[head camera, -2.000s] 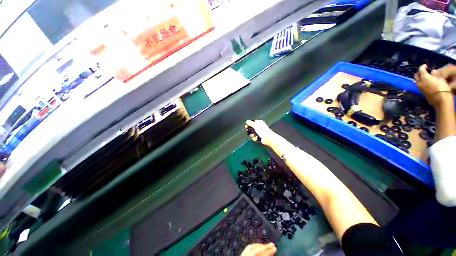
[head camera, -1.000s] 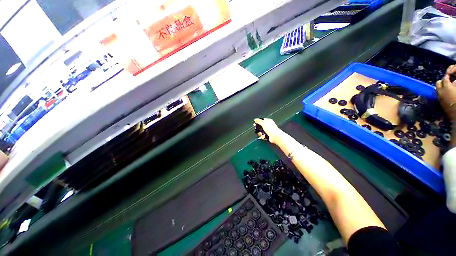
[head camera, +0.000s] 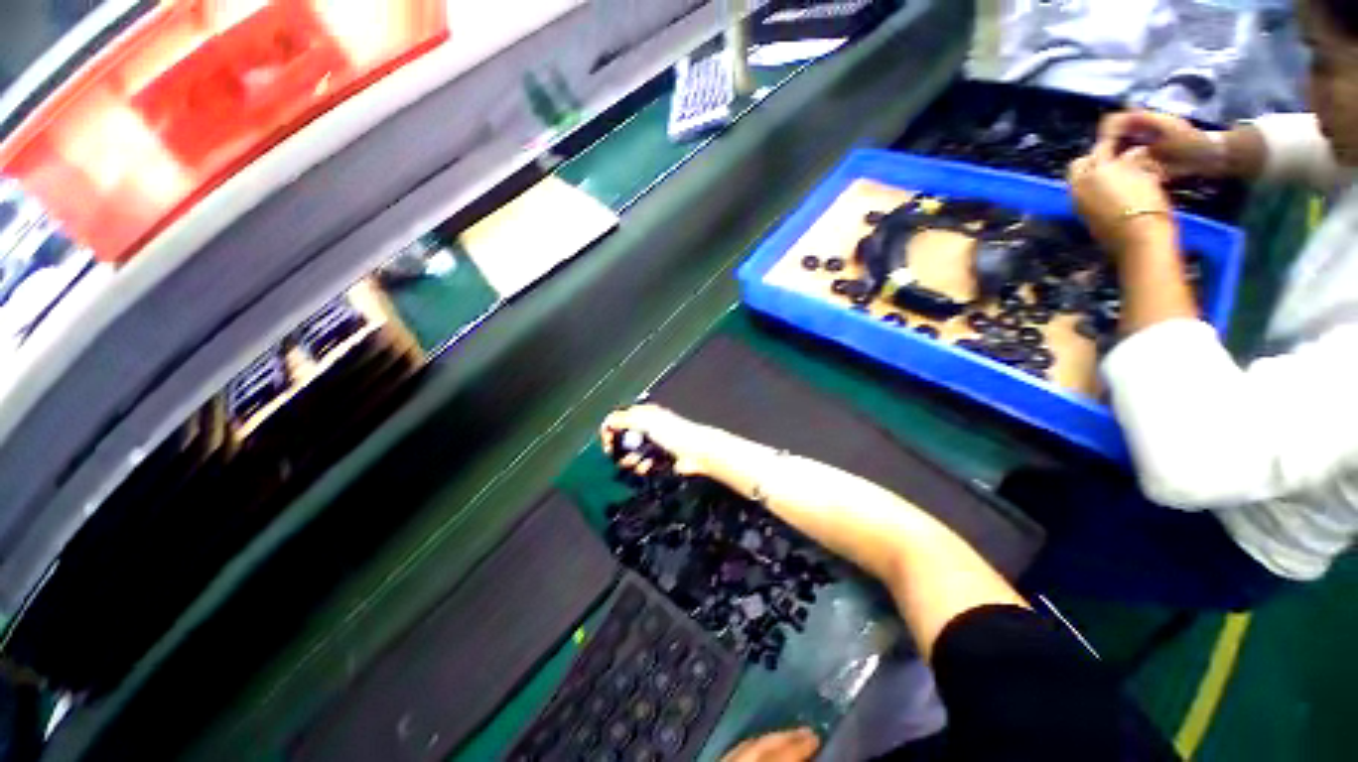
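Note:
My right hand [head camera: 649, 444] is at the far edge of a heap of small black plastic fittings [head camera: 730, 573], its fingers curled around several dark pieces. My left hand [head camera: 775, 747] is at the bottom edge, mostly cut off, so I cannot tell what it holds. A filled tray [head camera: 626, 685] with rows of round black parts lies left of the heap. A flat dark tray [head camera: 462, 640] lies behind it. A long dark side tray [head camera: 834, 432] lies under and beyond my right forearm.
A blue bin [head camera: 938, 351] with scattered round parts and a bulky black device stands at the right. A co-worker's hands [head camera: 1124, 186] are above its far side. A black bin [head camera: 998, 119] is behind. A dark green raised ledge [head camera: 521, 357] runs along the back. A clear plastic bag [head camera: 879, 700] lies near my left hand.
The view has turned right, showing more of the co-worker. My right hand is now lower over the heap's far edge. My left hand has come back into view at the bottom edge.

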